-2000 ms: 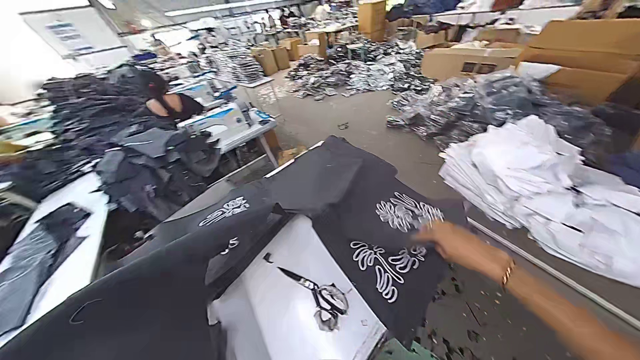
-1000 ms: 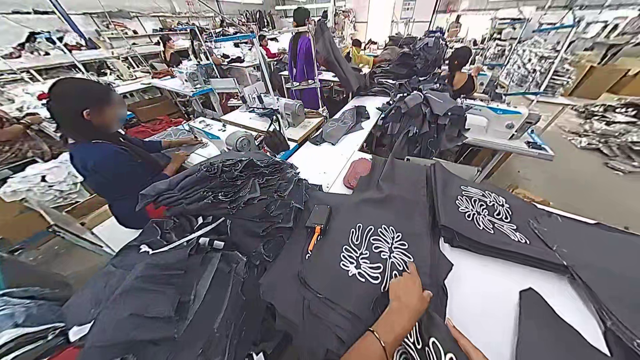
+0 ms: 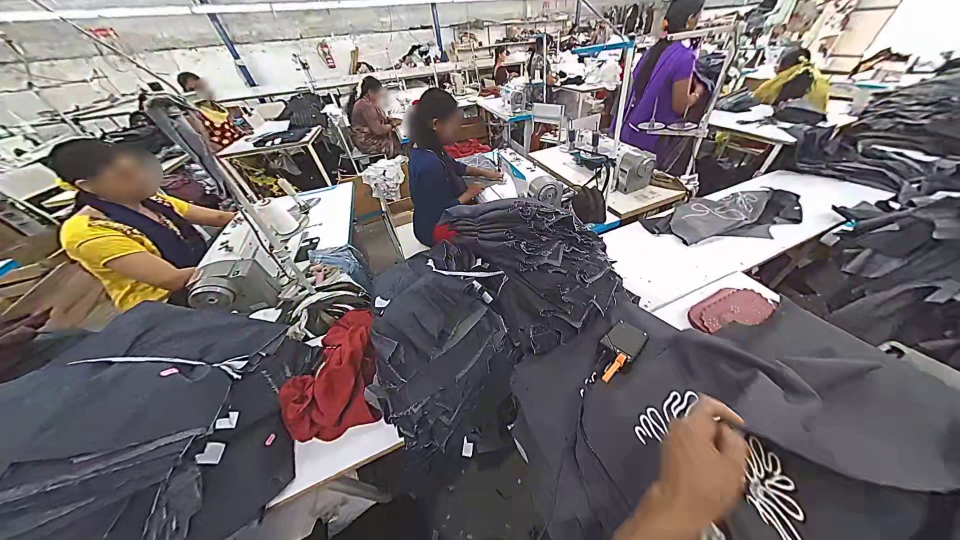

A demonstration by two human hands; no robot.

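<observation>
A dark grey fabric panel (image 3: 847, 405) with white looped embroidery (image 3: 772, 487) spreads over the lower right. My left hand (image 3: 701, 457) reaches in from below, its fingertips pinching a folded edge of this panel between two embroidered motifs. More white looped stitching (image 3: 664, 416) shows just left of the fingers. Up and to the left of the hand, a small black case (image 3: 624, 341) with an orange cutter-like tool (image 3: 615, 367) lies on the dark cloth. Stacked reddish scalloped pieces (image 3: 731, 309) sit behind the panel. My right hand is out of view.
Bundled dark cut pieces (image 3: 525, 270), a red cloth (image 3: 334, 382) and another dark garment pile (image 3: 112, 420) lie to the left. Beyond is a white table (image 3: 697, 262) bearing an embroidered piece (image 3: 731, 214). Several people sit at sewing machines (image 3: 232, 274); one person in purple (image 3: 664, 82) stands.
The view has swung far to the left. My left hand rested on the embroidered panel one second ago and now grips its folded edge. Part of my right hand, visible then, has left the view.
</observation>
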